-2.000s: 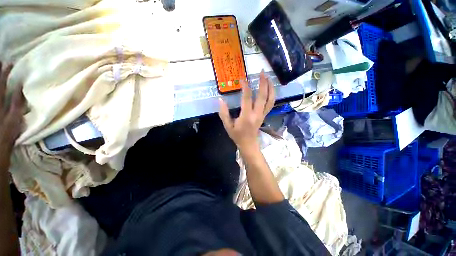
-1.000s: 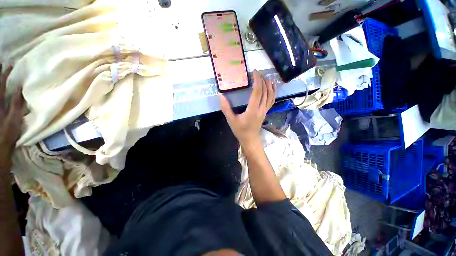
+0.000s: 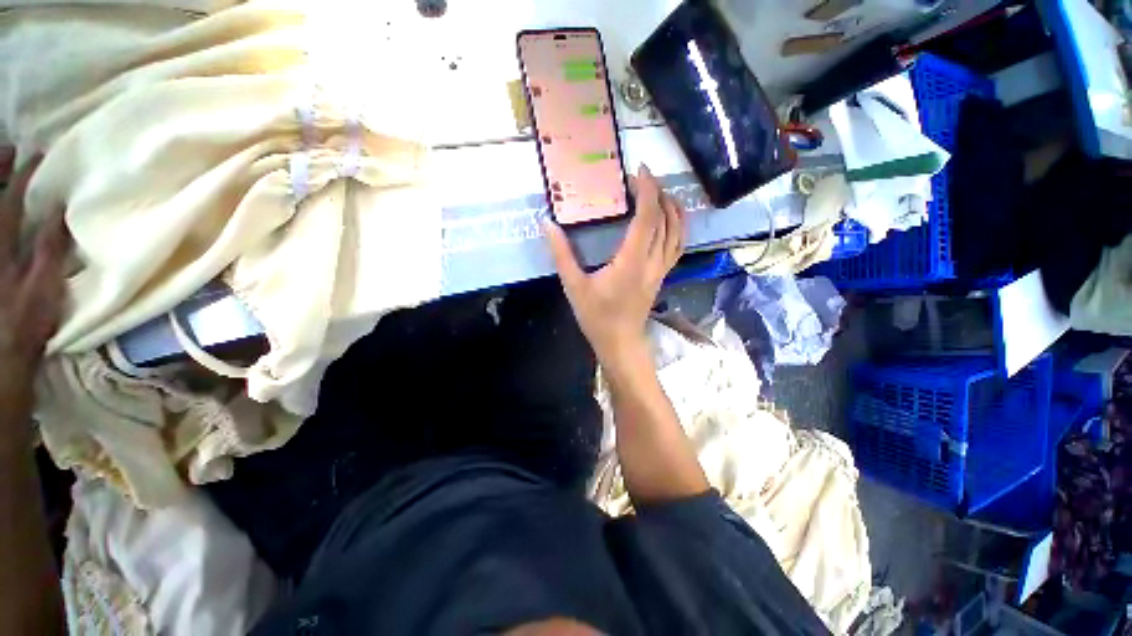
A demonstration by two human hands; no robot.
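Observation:
A phone (image 3: pixel 576 131) with a pink screen and green blocks lies on the white table. My right hand (image 3: pixel 621 267) is at its lower end, thumb and fingers apart, close around the bottom corners; I cannot tell whether they touch it. A cream garment piece (image 3: pixel 161 162) with pale lilac-white puckered bands is heaped on the table's left and hangs over the front edge. My left hand (image 3: pixel 31 267) is at the far left, dark, blurred and cut off by the picture's edge, beside the cloth; its grip cannot be made out.
A glossy black device (image 3: pixel 718 106) lies right of the phone. The table's front edge bears a ruler strip (image 3: pixel 497 230). Cream cloth (image 3: pixel 770 485) lies to the right of my lap. Blue crates (image 3: pixel 950 429) and crumpled grey-lilac cloth (image 3: pixel 795 317) are on the floor at the right.
The phone screen has gone from orange to pink with green blocks. My right hand's thumb and fingers have drawn in around the phone's lower end. The cream garment lies as before.

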